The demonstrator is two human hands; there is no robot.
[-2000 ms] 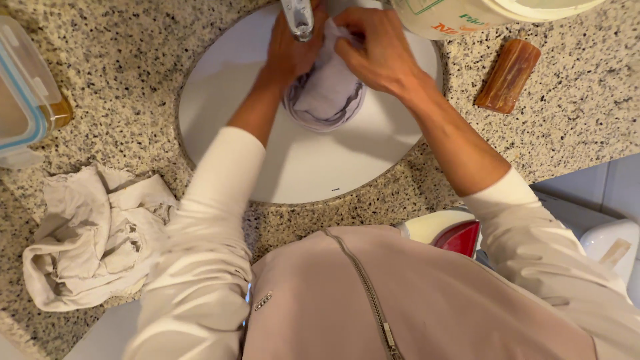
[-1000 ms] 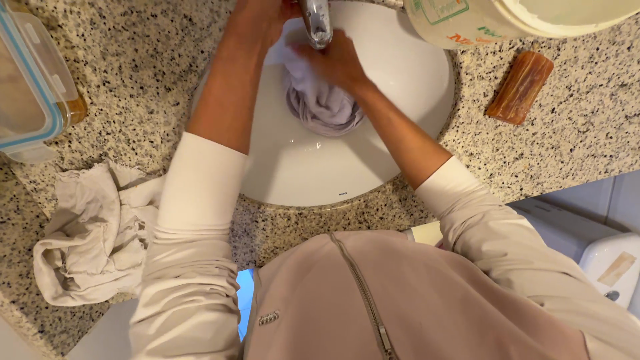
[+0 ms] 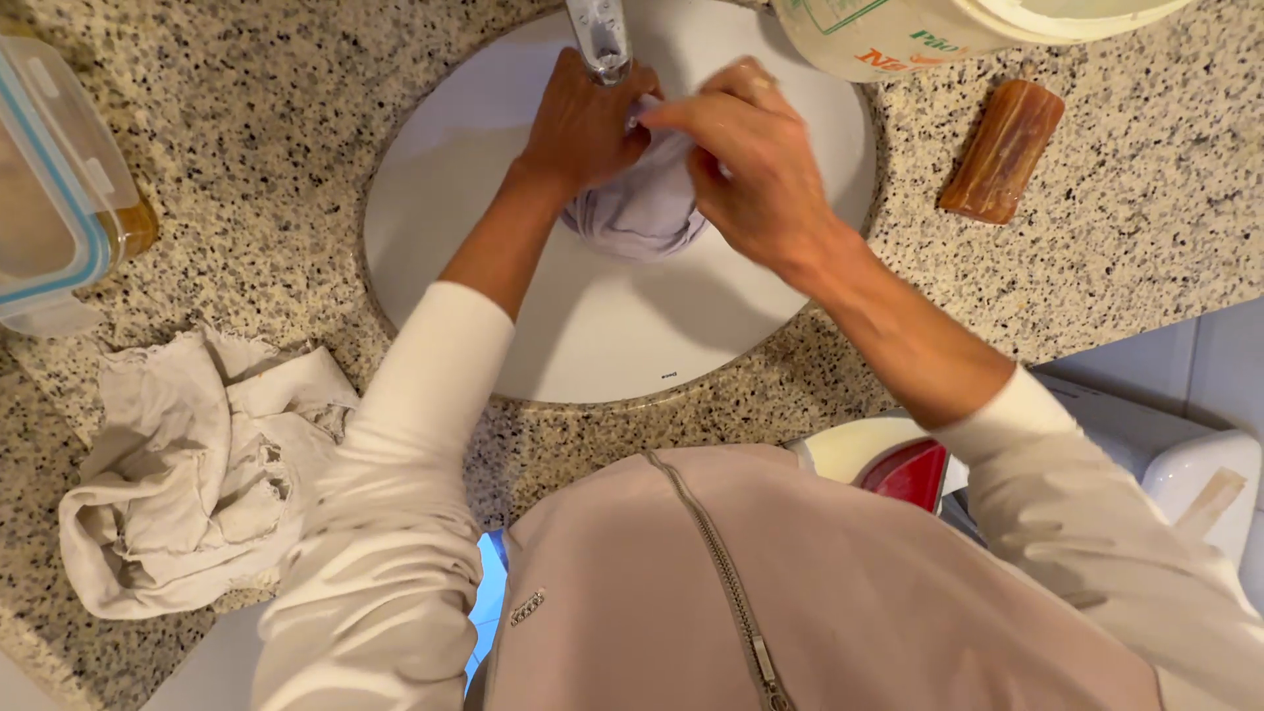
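Note:
A bunched pale lilac cloth point(image 3: 637, 212) lies in the white oval sink basin point(image 3: 592, 346), at its back middle. Just under the chrome faucet point(image 3: 600, 39), my left hand point(image 3: 591, 123) grips the upper part of the cloth, its fingertips partly hidden by the spout. My right hand point(image 3: 755, 168) is at the cloth's right side, fingers bent; thumb and index finger meet at the cloth's top edge close to my left hand, and they seem to pinch it. Where the cloth ends beneath both hands is hidden.
On the speckled stone counter point(image 3: 267, 118) are a brown soap bar point(image 3: 1004, 151) at right, a white plastic bucket point(image 3: 889, 39) behind it, a crumpled off-white rag point(image 3: 197, 474) at left and a clear container with a blue seal point(image 3: 49, 188). A white appliance point(image 3: 1200, 484) stands below, at right.
My right hand has moved from beneath the faucet to the right side of the cloth. My left hand, mostly past the faucet a second ago, is now back over the cloth.

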